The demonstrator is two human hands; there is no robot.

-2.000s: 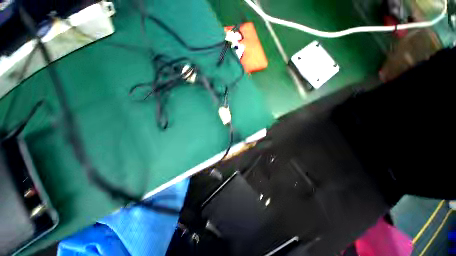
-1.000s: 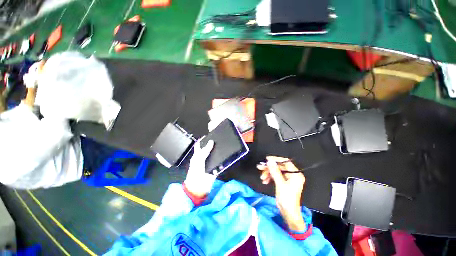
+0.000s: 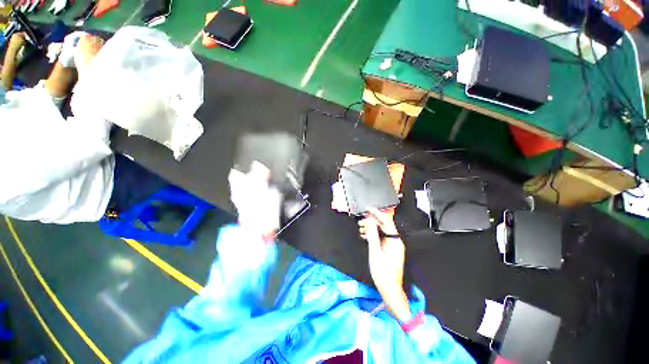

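Observation:
My gloved left hand (image 3: 256, 199) is motion-blurred and shut on a black set-top box (image 3: 270, 151). Another box (image 3: 293, 212) is partly hidden beside and below it. My bare right hand (image 3: 381, 231) is at the front edge of a black box (image 3: 368, 186) on an orange pad (image 3: 397, 174). A dark lead shows by its curled fingers; whether they grip it cannot be told. A white label (image 3: 340, 197) sticks out at that box's left.
More labelled boxes (image 3: 459, 204) lie to the right along the black bench (image 3: 235, 99). A green-topped shelf (image 3: 420, 43) holds a box and tangled cables. A person's white sleeve (image 3: 50, 163) and a plastic bag (image 3: 142, 85) are at left. The conveyor (image 3: 313, 35) runs behind.
My left hand has carried its box left and up. My right hand has moved up to the box now on the orange pad. The view has swung from the shelf to the bench and shifted.

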